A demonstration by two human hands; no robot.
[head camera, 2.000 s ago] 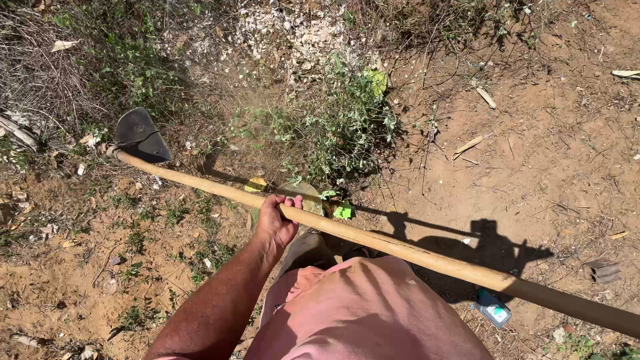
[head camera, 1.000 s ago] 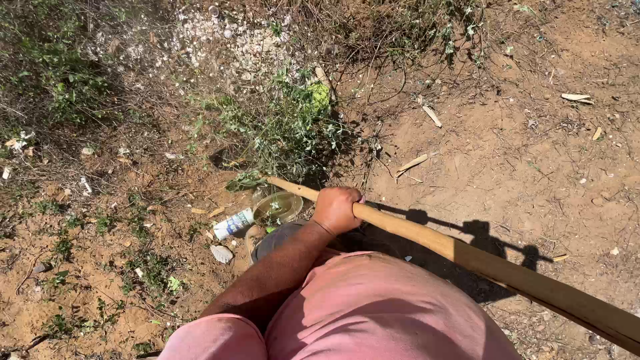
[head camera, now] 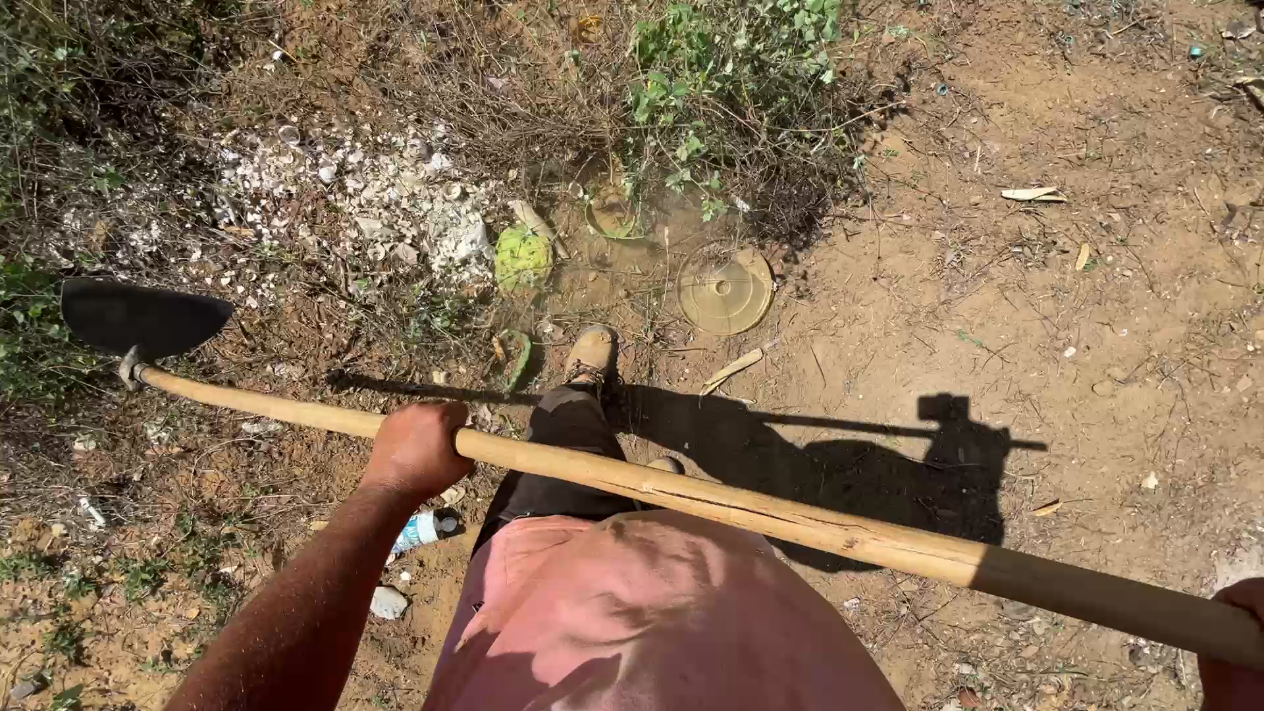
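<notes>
A long-handled hoe lies across my body, its wooden handle (head camera: pixel 691 491) running from the left down to the right edge. My left hand (head camera: pixel 419 446) is closed around the handle, left of my torso. At the right edge my right hand (head camera: pixel 1234 627), partly cut off by the frame, grips the thick end. The dark metal hoe blade (head camera: pixel 143 318) is at the far left, above dry ground and weeds; whether it touches them I cannot tell.
A round, translucent plastic lid (head camera: pixel 726 291) lies on the dirt ahead of my shoe (head camera: pixel 592 353). Leafy weeds (head camera: pixel 736 89) grow beyond it. White rubble (head camera: pixel 365 197) is scattered at left. A plastic bottle (head camera: pixel 417 531) and a pale stone (head camera: pixel 388 602) lie near my left forearm.
My left hand has moved left with the handle. The hoe blade, hidden among the weeds a second ago, shows again at the far left. The view has shifted over the ground.
</notes>
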